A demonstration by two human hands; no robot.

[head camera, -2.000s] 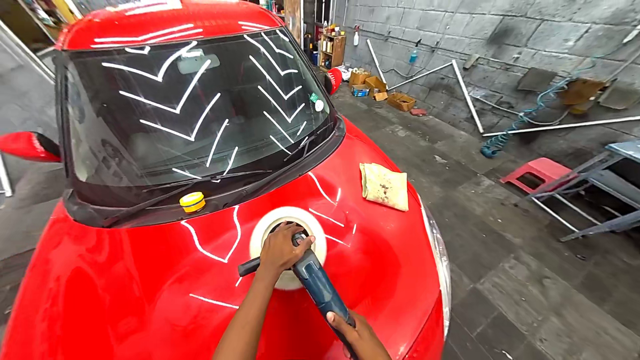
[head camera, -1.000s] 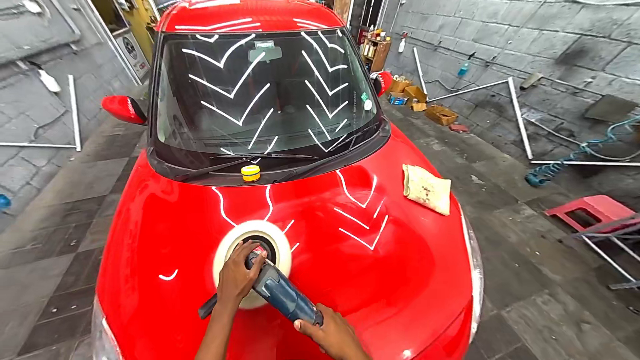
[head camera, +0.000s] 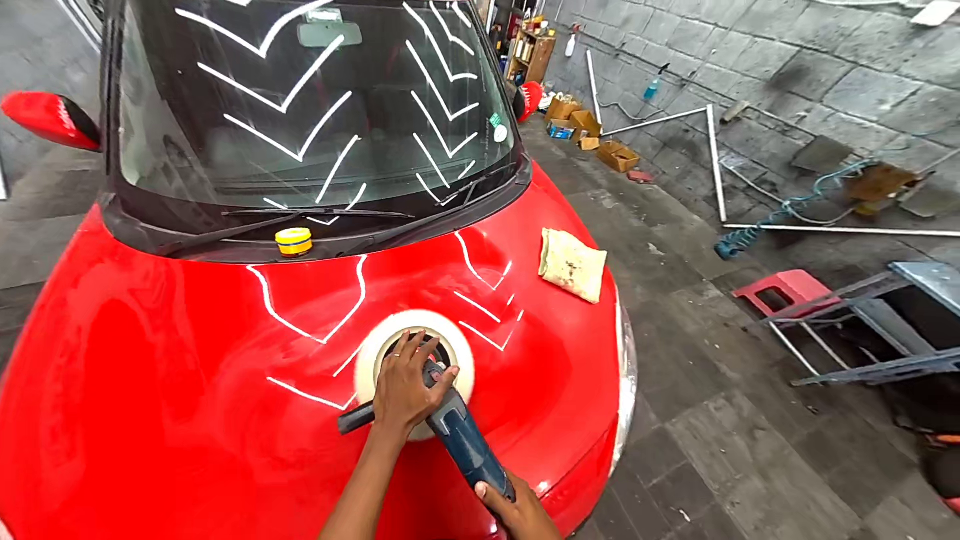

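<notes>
A blue and black power polisher with a round cream pad rests on the red car bonnet. My left hand lies over the polisher's head, fingers spread on top of it. The rear of the body is gripped by my right hand. A black side handle sticks out to the left with no hand on it. Near the windscreen's base stands a yellow tin. A folded, stained cream cloth lies on the bonnet's right side.
Beyond the bonnet are the windscreen and a wiper. At the right, a red plastic stool and a metal step stand are on the tiled floor. Cardboard boxes and a coiled blue hose lie by the block wall.
Both hands have moved the polisher to the right across the bonnet since one second ago, keeping their hold. The view has shifted too. The tin and cloth stay in place on the car.
</notes>
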